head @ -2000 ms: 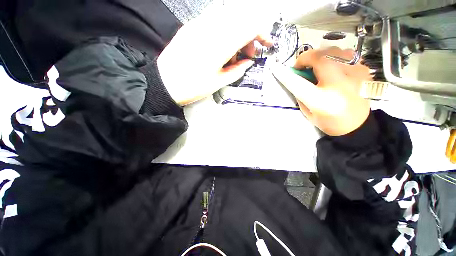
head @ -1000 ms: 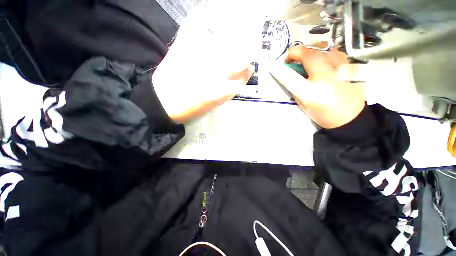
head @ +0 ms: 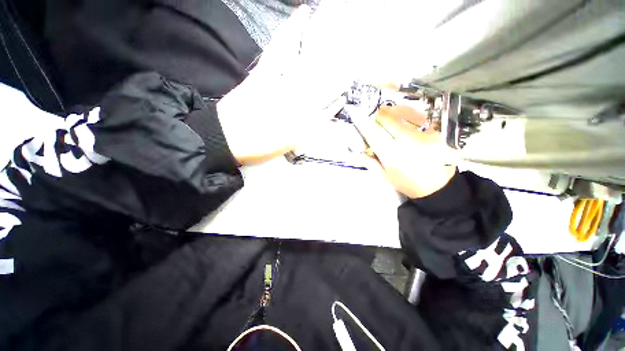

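My left hand (head: 264, 113) is at the needle area (head: 363, 96) from the left. It is washed out by glare, so its fingers and any held thing cannot be made out. My right hand (head: 418, 154) reaches to the same dark metal parts from the right, fingers bent and pointing left. No green handle shows in it now; its grip is unclear. The grey-beige sewing machine head (head: 528, 62) is at the upper right, with shiny metal parts (head: 452, 120) beside my right fingers.
The white table (head: 308, 206) runs across the front, its edge just above my lap. Yellow-orange loops (head: 586, 218) lie at the right, with a pale cord near them. Black fabric (head: 151, 38) is heaped at the upper left.
The view has shifted, with the machine head larger in it. My right hand stays by the needle area, appearing lower and farther left. The green handle seen in it earlier is no longer visible.
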